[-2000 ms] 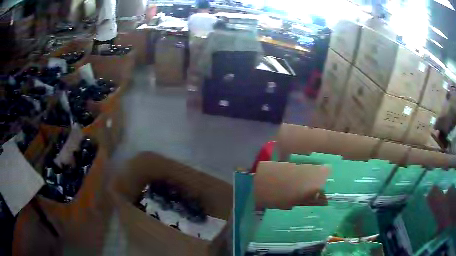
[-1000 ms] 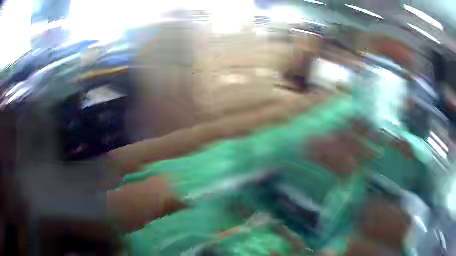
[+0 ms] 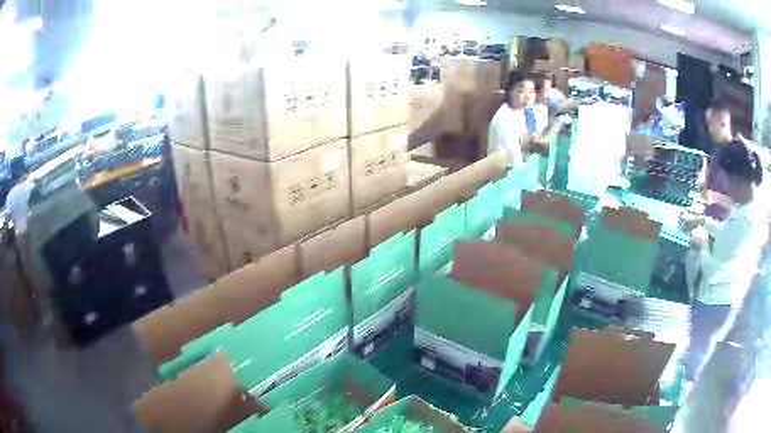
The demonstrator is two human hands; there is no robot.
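Note:
Neither of my hands can be made out. Two open green-sided parts bins lie at the bottom edge; the left bin (image 3: pixel 292 393) and the right bin (image 3: pixel 440 414) hold heaped small packets with bright green contents. Beyond them, open retail cartons (image 3: pixel 456 321) stand in rows, green outside and brown inside, with flaps up. Another row of green cartons (image 3: pixel 383 269) runs along the table's left side. More cartons (image 3: pixel 621 245) stand on the right. What lies inside the retail cartons is hidden.
Large shipping cartons (image 3: pixel 308 169) are stacked beyond the left row. Black crates (image 3: pixel 110 283) stand on the floor at left. Several people are at the far end and right side of the green table (image 3: pixel 499 410), including a person in a pale top (image 3: pixel 731 245).
The view has swung right from the floor and brown cartons, through a blurred frame, to the long table. The shipping cartons and crates now appear further left, and people have come into view.

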